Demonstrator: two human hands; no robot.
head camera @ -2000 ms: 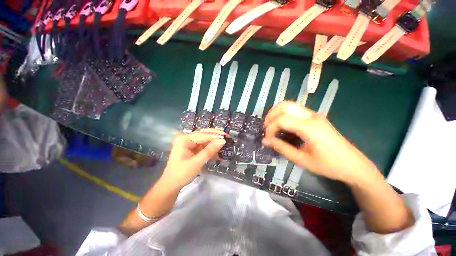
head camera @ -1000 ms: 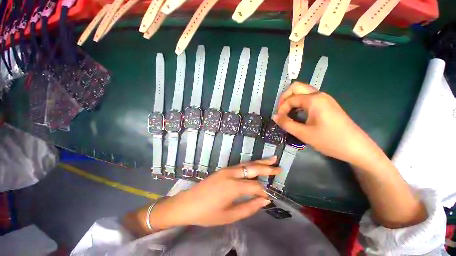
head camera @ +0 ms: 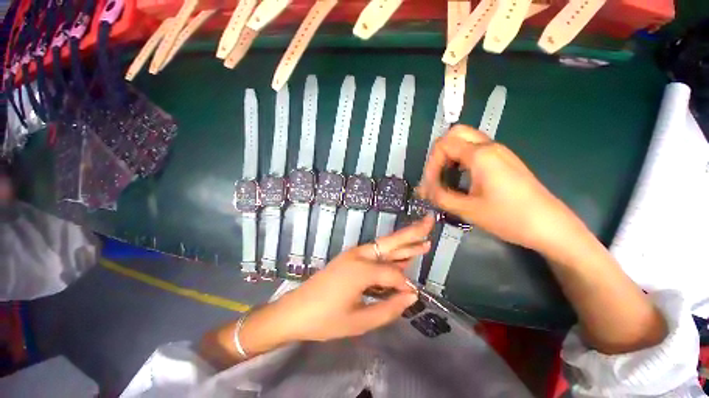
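Several square-faced wristwatches (head camera: 330,188) with pale grey-green straps lie side by side in a row. My right hand (head camera: 497,186) is over the right end of the row, thumb and fingertips pinched at the second watch from the right; whether it holds something is hidden. My left hand (head camera: 350,291) is below the row, holding a clear film sticker sheet (head camera: 430,323) with dark printed squares between thumb and finger. Its extended fingers touch or hover at the lower edge of that same watch. The rightmost watch (head camera: 463,225) is partly covered by my right hand.
A red tray (head camera: 626,9) with beige-lined straps overhanging lies at the top. Navy-strapped watches (head camera: 75,29) are at upper left. A pile of film sheets (head camera: 117,148) lies at left, a white paper sheet (head camera: 661,210) at right. A person's sleeve (head camera: 47,241) shows at left.
The earlier wider view of the row has shifted left. My left hand moved from over the watches to below them, then slightly up. My right hand stays at the row's right end.
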